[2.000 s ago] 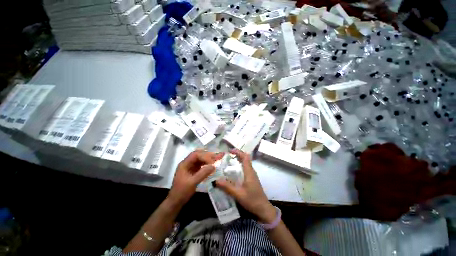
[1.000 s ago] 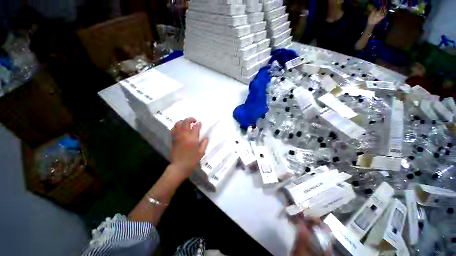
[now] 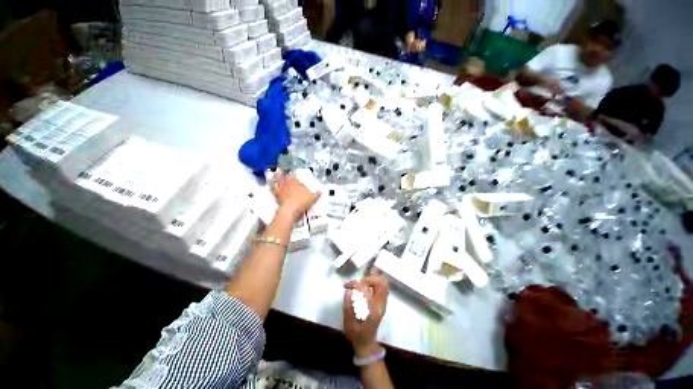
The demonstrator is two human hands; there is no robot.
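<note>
My left hand (image 3: 294, 194) reaches over the near left edge of the heap of clear bottles with dark caps (image 3: 566, 201), just below the blue cloth. Its fingers are at a small clear item beside white cartons; whether they grip it is unclear. My right hand (image 3: 365, 304) is curled near the table's front edge, holding several small white pieces (image 3: 360, 305) in the palm. Open white cartons (image 3: 366, 232) lie between and beyond the hands. Filled cartons (image 3: 137, 173) stand packed in stepped rows at the left table edge.
A tall block of stacked cartons (image 3: 199, 45) stands at the far left. Blue cloth (image 3: 267, 133) borders the heap on the left, red-brown cloth (image 3: 558, 334) at the right front. Two people (image 3: 581, 72) sit across the table at the far right.
My left hand has moved from the carton rows to the bottle heap's left edge. My right hand has come away from the open cartons. The view has swung back right.
</note>
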